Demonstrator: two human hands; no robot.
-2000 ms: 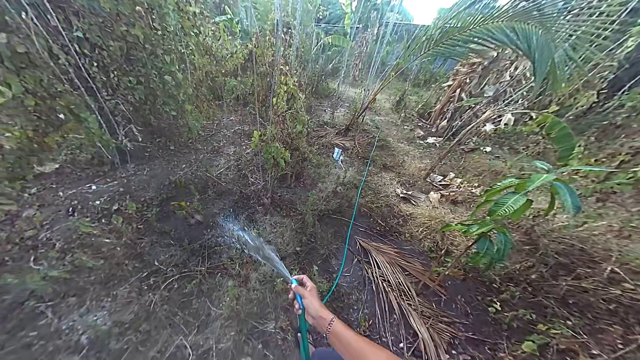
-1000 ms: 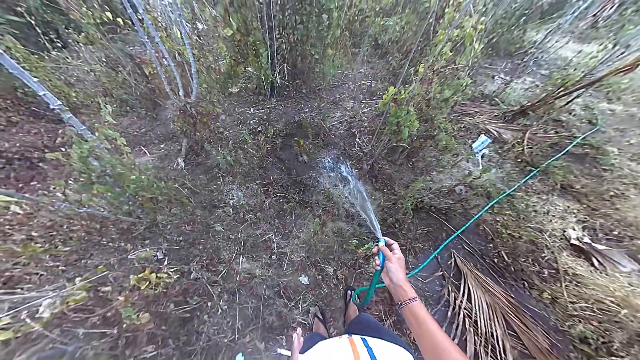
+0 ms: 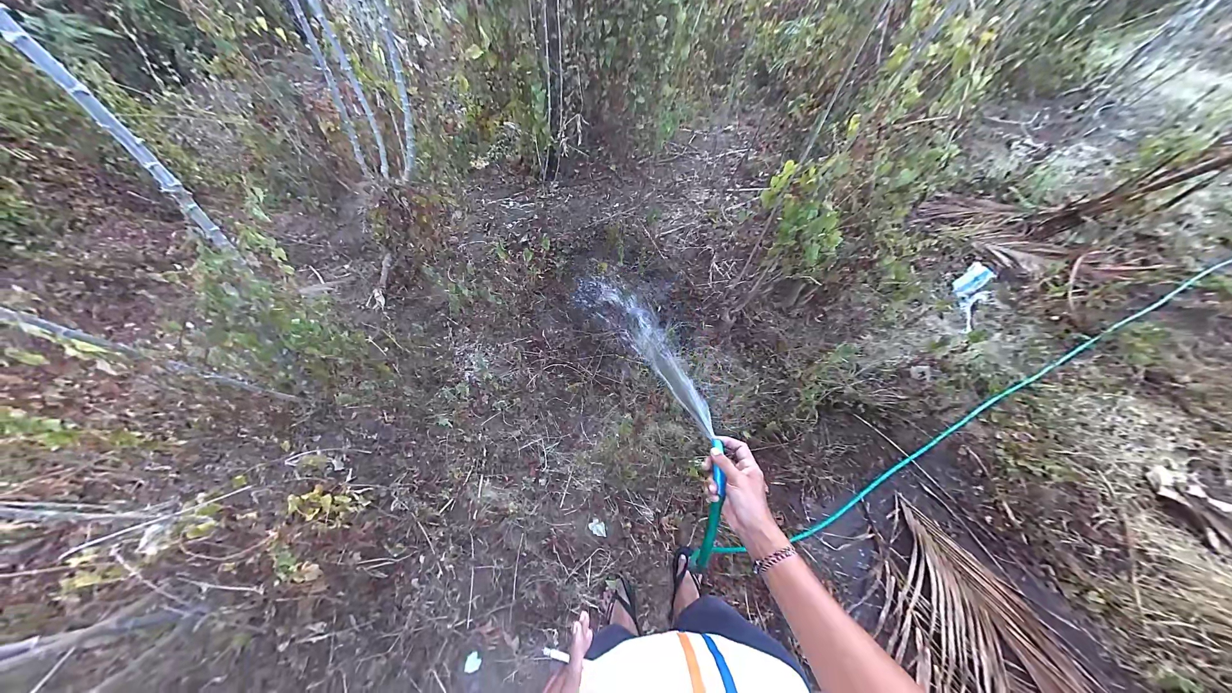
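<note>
My right hand (image 3: 741, 486) is closed around the blue end of a green garden hose (image 3: 866, 494), with the thumb near the outlet. A fan of water (image 3: 664, 356) leaves it up and to the left and lands on dark soil among low weeds. From my hand the hose drops toward my feet, then runs off to the upper right along the ground. My left hand (image 3: 580, 637) hangs at my left side, partly in view, with a small white stick-like thing (image 3: 556, 654) beside it; whether it holds this is unclear.
Dry palm fronds (image 3: 962, 606) lie right of my feet in flip-flops (image 3: 681, 570). A blue and white wrapper (image 3: 973, 280) sits beyond the hose. Thin pale stems (image 3: 125, 140) lean at the upper left. Leafy shrubs (image 3: 808, 221) stand ahead; twigs and dry leaves cover the ground.
The view has swung left and downward, bringing my feet and left hand into sight. My right hand has kept hold of the running hose throughout.
</note>
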